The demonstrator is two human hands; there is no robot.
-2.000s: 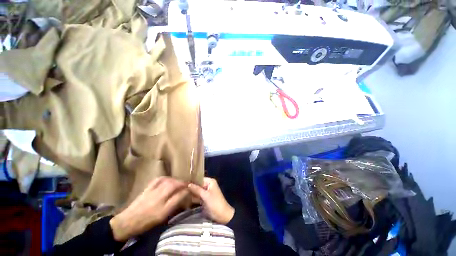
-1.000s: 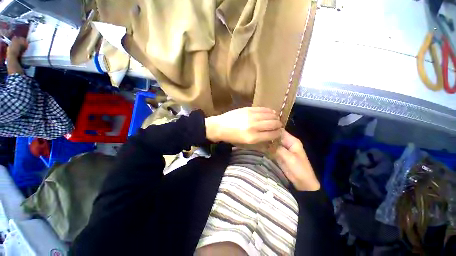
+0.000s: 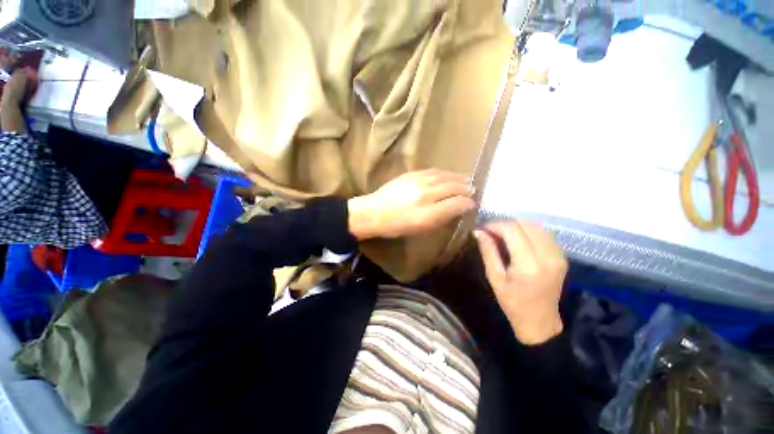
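Note:
The tan garment (image 3: 314, 102) is heaped on the machine table and hangs over its front edge towards my lap. A narrow zipper strip with a pale line (image 3: 495, 136) runs along its right edge. My left hand (image 3: 412, 204) holds the garment near the lower end of this edge, fingertips at the strip. My right hand (image 3: 526, 275) is just right of the strip's lower end, thumb and forefinger tips close together beside it. Whether they pinch anything is unclear. The metal presser foot area (image 3: 536, 75) shows at the top beside the garment edge.
Scissors with yellow and red handles (image 3: 720, 182) lie on the table (image 3: 607, 144) at right. A clear bag of brown coils (image 3: 679, 381) is low right. A red crate (image 3: 161, 212), blue bins (image 3: 222, 212) and green cloth (image 3: 102, 339) are at left, with another person's checked sleeve (image 3: 47, 191).
The view has swung down and left since the oldest frame. Since one second ago, my right hand has shifted from the strip's end to its right side, with its fingers more spread. My left hand stays on the edge.

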